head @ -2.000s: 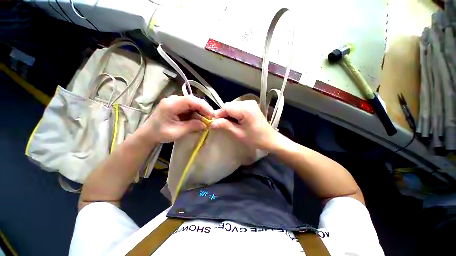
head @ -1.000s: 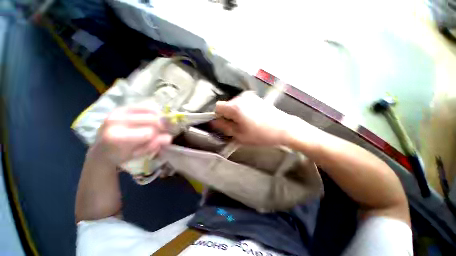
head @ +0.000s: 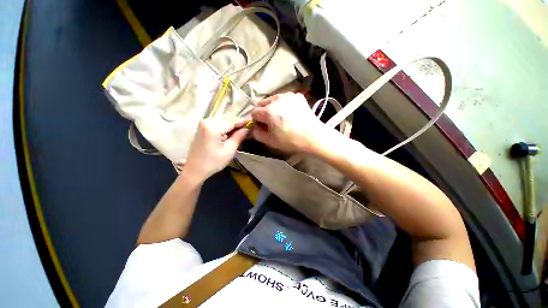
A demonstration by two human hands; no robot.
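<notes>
A beige tote bag [head: 300, 188] lies across my lap with its mouth open towards the table and its straps looping up. My left hand [head: 214, 144] pinches the yellow edge binding [head: 249, 124] at the bag's far left corner. My right hand [head: 282, 122] is closed at the same spot, its fingertips touching the binding; the fingers hide most of it.
More beige bags [head: 159, 90] with yellow edges lie in a heap at the left. The white worktable [head: 481, 90] runs along the right, with a dark red bar [head: 435, 113] on its edge. A hammer [head: 529, 189] lies at the far right.
The view has swung left. The bag's mouth has turned from facing away to show its open inside. My hands were apart one second ago and are together again at the yellow binding.
</notes>
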